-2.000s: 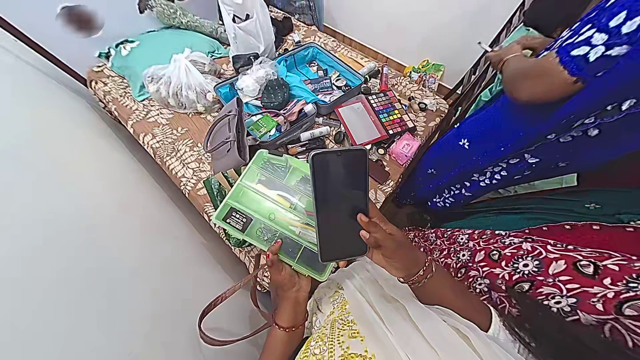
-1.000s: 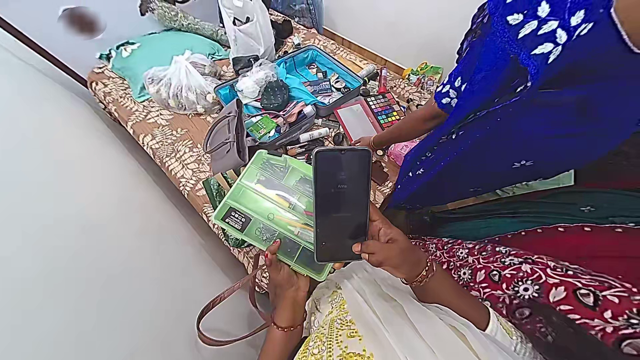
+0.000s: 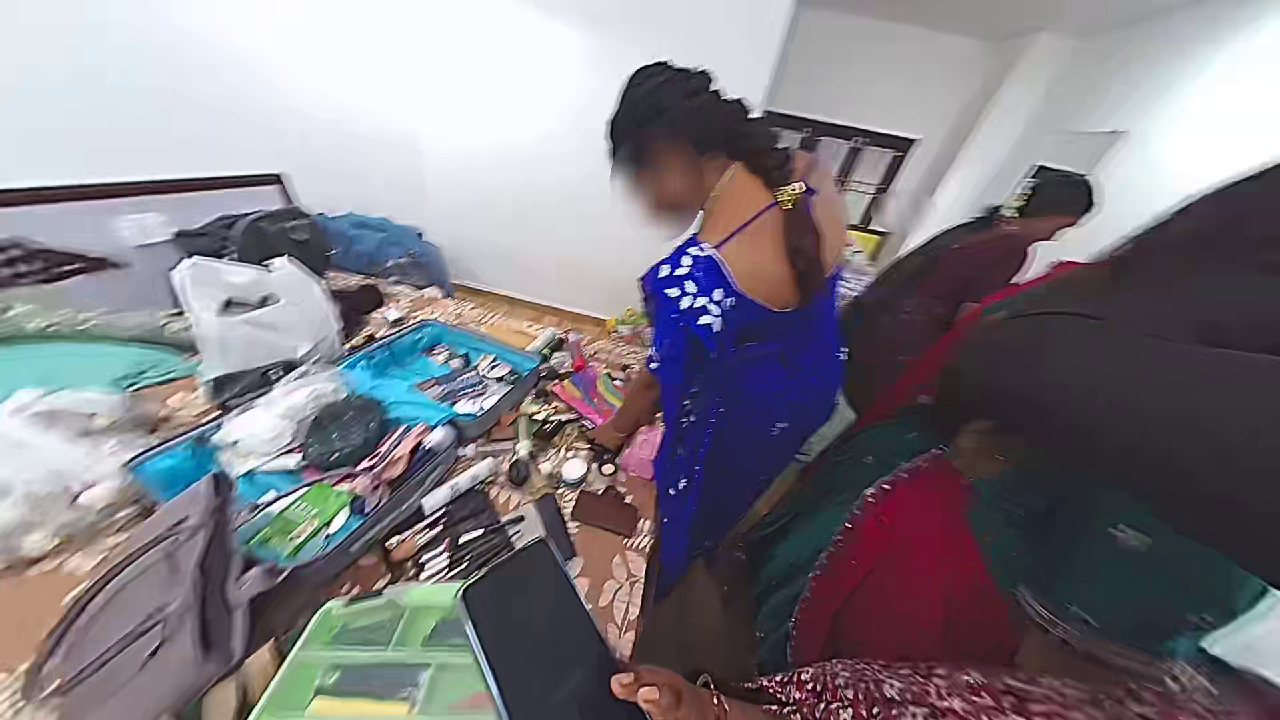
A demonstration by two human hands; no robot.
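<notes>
At the bottom of the head view, my right hand [image 3: 665,692] is shut on a smartphone [image 3: 540,635] with a dark screen, fingers at its right edge. The phone is tilted and covers the right side of a green plastic compartment box [image 3: 385,650]. Small items show in the box's compartments. My left hand is outside the frame. Beyond the box lie makeup brushes [image 3: 460,545] and a dark flat case [image 3: 605,512]. An open blue-lined suitcase [image 3: 400,385] full of cosmetics and bags lies behind them on the bed.
A grey handbag [image 3: 150,610] stands at the left, near clear plastic bags [image 3: 60,460]. A white carrier bag [image 3: 260,310] stands behind the suitcase. A person in blue [image 3: 740,380] reaches over the bed's cosmetics. Other people [image 3: 920,560] are close at the right.
The view has swung up and to the right. My left hand, seen before at the box, has left the frame. A colourful palette seen beside the suitcase earlier no longer shows there.
</notes>
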